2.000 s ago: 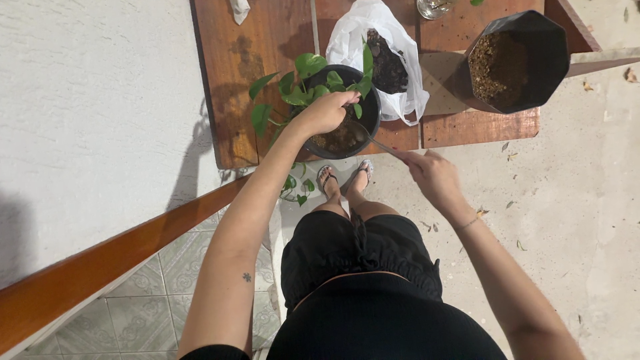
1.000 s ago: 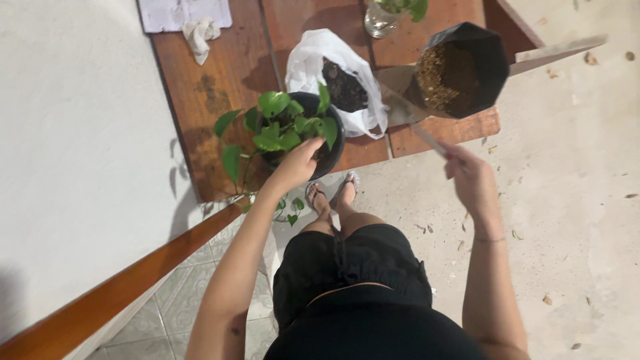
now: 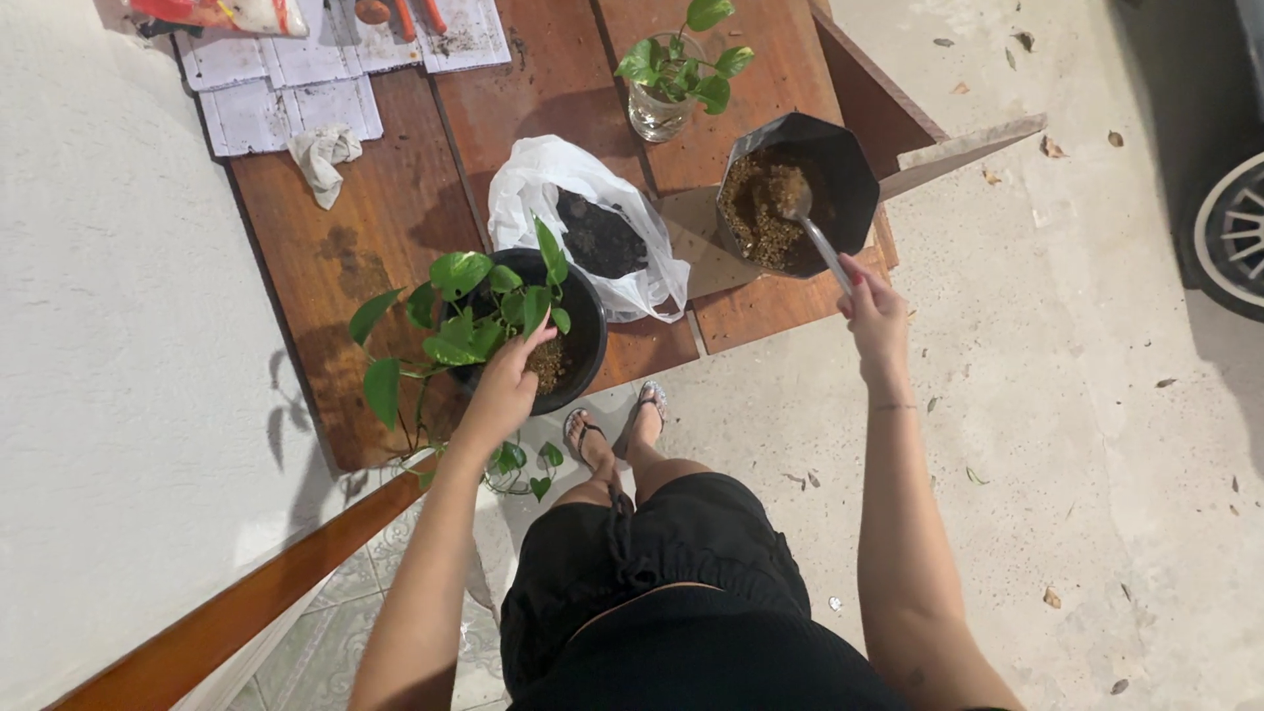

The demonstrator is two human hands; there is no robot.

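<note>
My right hand (image 3: pixel 874 321) grips the handle of a metal spoon (image 3: pixel 822 247). The spoon's bowl is in the brown granular material (image 3: pixel 762 212) inside a black octagonal pot (image 3: pixel 857 188). My left hand (image 3: pixel 509 385) is at the round black pot (image 3: pixel 592 341), its fingers among the leaves of a pothos plant (image 3: pixel 459 341); whether they hold a stem cannot be told. Similar brown granules (image 3: pixel 548 365) show in this pot beside my fingers. Between the two pots, an open white plastic bag (image 3: pixel 533 178) holds dark soil (image 3: pixel 600 237).
On the wooden table (image 3: pixel 296 296) are a glass jar with a leafy cutting (image 3: pixel 660 114), a crumpled cloth (image 3: pixel 321 163), paper sheets (image 3: pixel 247 109) and orange-handled tools (image 3: pixel 405 18). A wooden rail (image 3: pixel 247 592) slants along the left wall. A board (image 3: pixel 968 153) juts out right.
My right hand has moved the spoon from the round pot to the octagonal pot, where its bowl is now in the granules. My left hand remains at the plant.
</note>
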